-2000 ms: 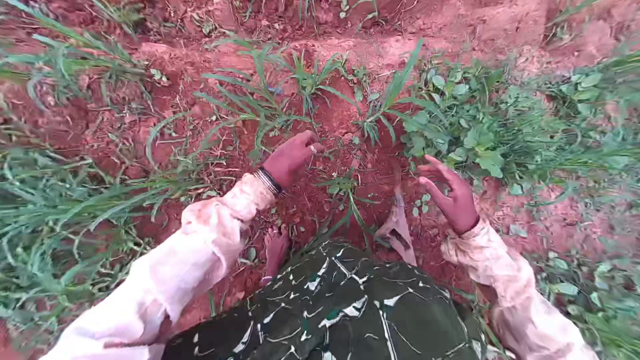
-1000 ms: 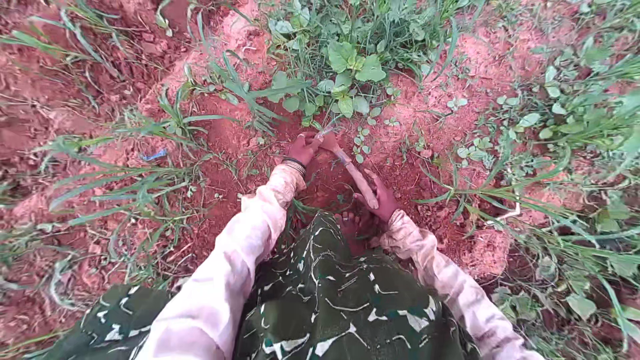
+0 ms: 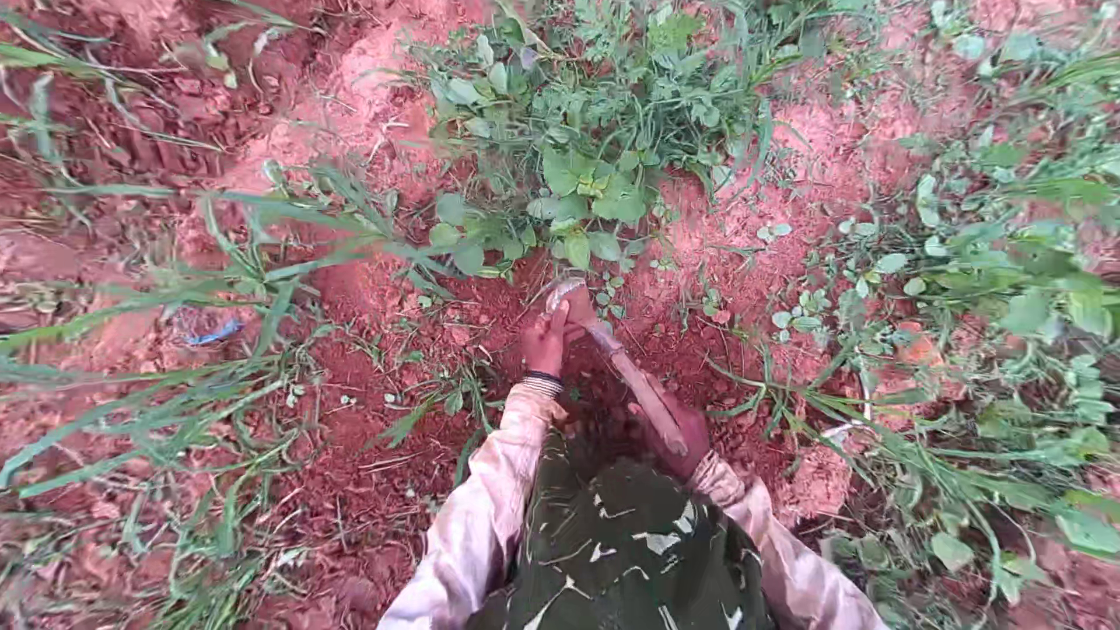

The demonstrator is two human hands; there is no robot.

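Note:
A short hand hoe [image 3: 637, 382] with a wooden handle and a metal blade slants across the middle, its blade up and to the left near a leafy weed clump [image 3: 586, 188]. The lower part of its handle is in my right hand [image 3: 681, 435], fingers wrapped round it. My left hand [image 3: 546, 341], with bangles at the wrist, is beside the blade with its fingertips at the blade's edge; whether it grips the metal or only touches it is unclear. Patterned dark green cloth [image 3: 639, 542] covers my lap below the hands.
Red, loose soil [image 3: 464, 332] surrounds the hands. Long-bladed grass [image 3: 262, 262] grows on the left, with a small blue scrap [image 3: 215, 333] beside it. More grass and low broadleaf plants [image 3: 1032, 297] spread over the right side.
Two seconds ago my hands were apart, the right one open and the tool lying near it. Since then the right hand has taken hold of the handle and the left has come to the blade. The view has shifted.

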